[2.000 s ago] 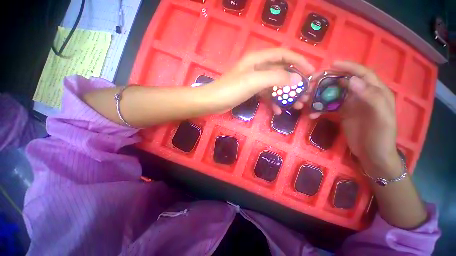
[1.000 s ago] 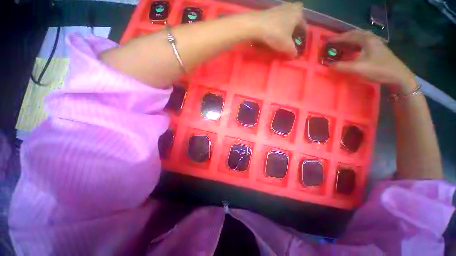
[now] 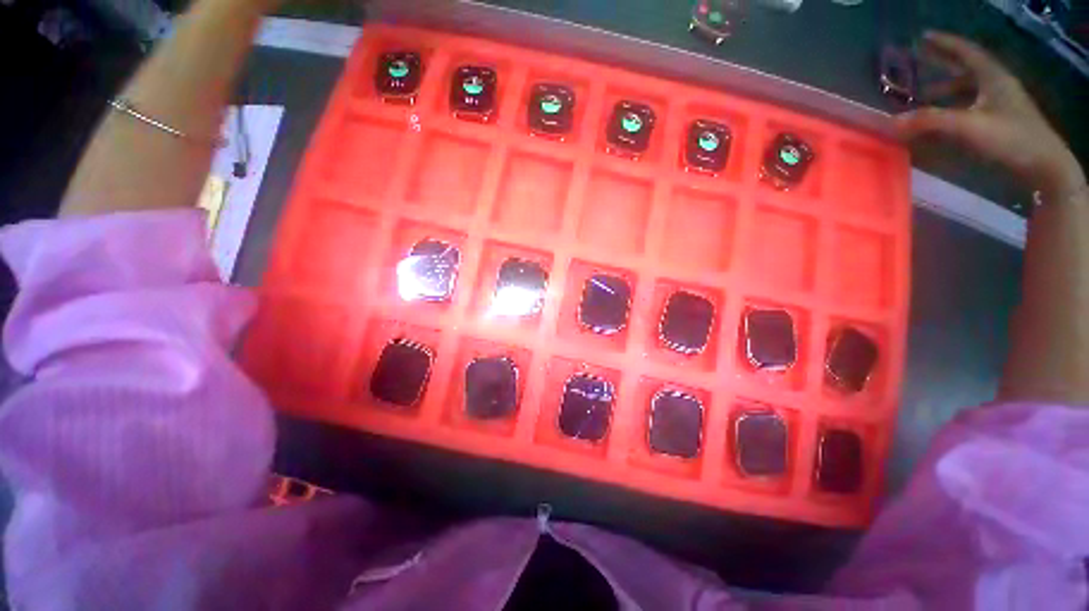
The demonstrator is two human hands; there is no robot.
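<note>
A red foam tray (image 3: 740,284) lies in front of me. Its far row holds several watches with green round graphics (image 3: 551,109). The two rows nearest me hold several dark-screen watches (image 3: 687,321); two at the left reflect white glare. My left forearm runs up at the left, but the hand is cut off by the top edge. My right hand (image 3: 961,102) is beyond the tray's far right corner, fingers apart, beside a dark watch (image 3: 898,72) on the bench. Contact with it is unclear.
Another watch with a lit face (image 3: 713,18) lies beyond the tray's far edge. White paper (image 3: 253,179) with a pen and a bit of yellow note is at the left, partly behind my sleeve. A pale strip (image 3: 979,217) runs beside the tray at the right.
Both hands have left the far-row watches, which now sit in their pockets. My left hand went up and left out of view; my right hand moved outward beyond the tray. The view shifted.
</note>
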